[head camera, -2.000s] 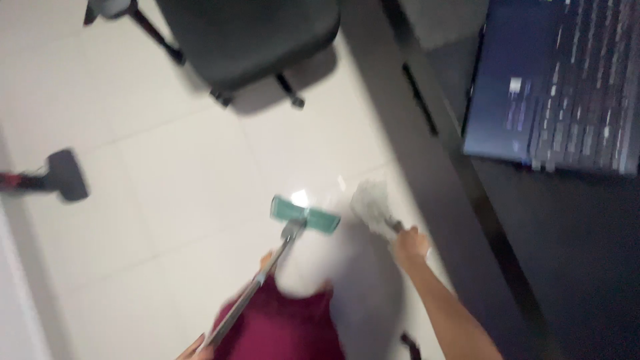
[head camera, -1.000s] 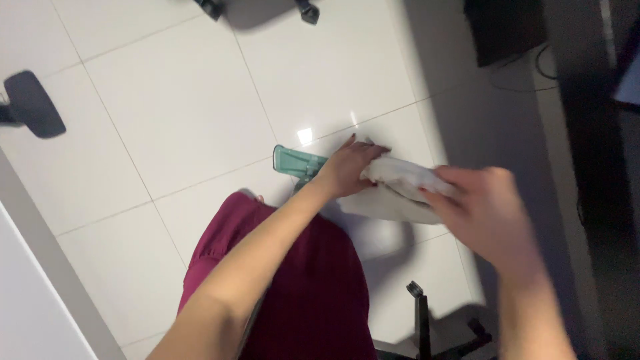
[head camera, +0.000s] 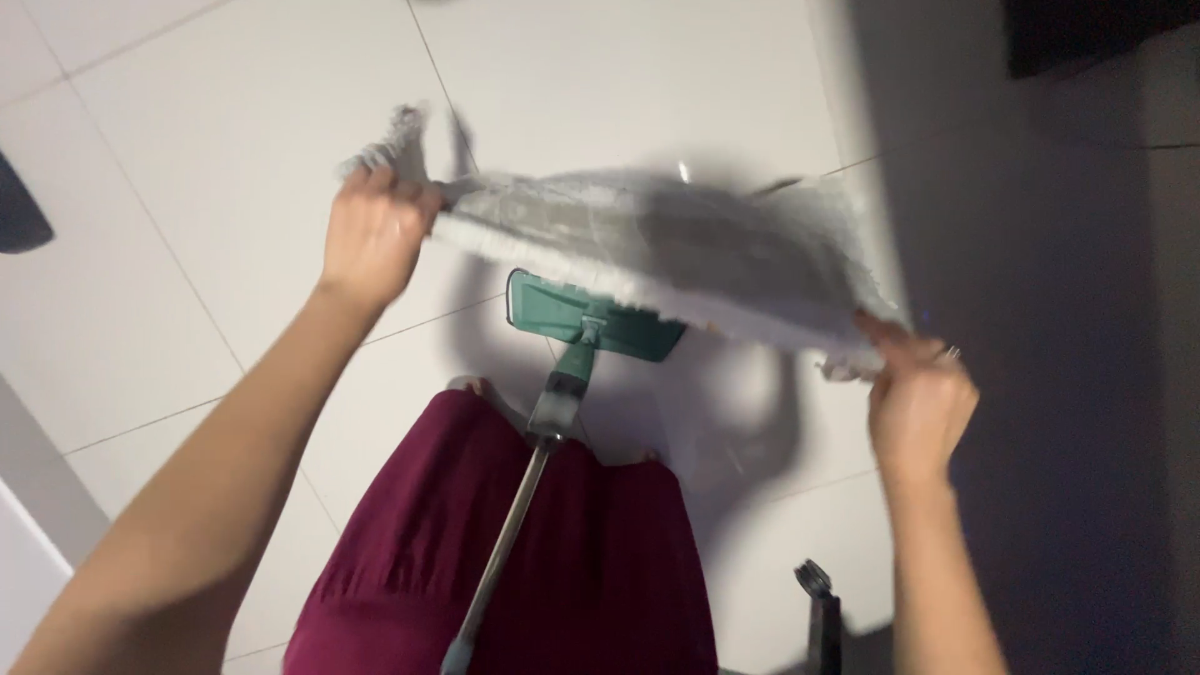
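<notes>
Stretched out in the air between my two hands is a grey-white cloth with a fringed edge (head camera: 600, 225), blurred by motion. My left hand (head camera: 380, 230) grips its left end, and a bunched corner sticks up above the fist. My right hand (head camera: 919, 403) pinches the other end at the right. Below the cloth, a green flat mop head (head camera: 553, 309) lies on the floor, its right upper part covered by the cloth. Its metal pole (head camera: 506, 544) runs down over my dark red garment (head camera: 394, 562), held by neither hand.
Pale floor tiles (head camera: 187, 309) surround my feet. A black chair-base leg with a caster (head camera: 820, 609) stands at the lower right. A dark object (head camera: 19, 206) shows at the left edge, and a black object (head camera: 1078, 37) with a thin cable near it at the upper right.
My left hand, on the mop pole two seconds ago, now holds the cloth. The cloth, bunched between both hands one second ago, is spread wide, with the hands farther apart.
</notes>
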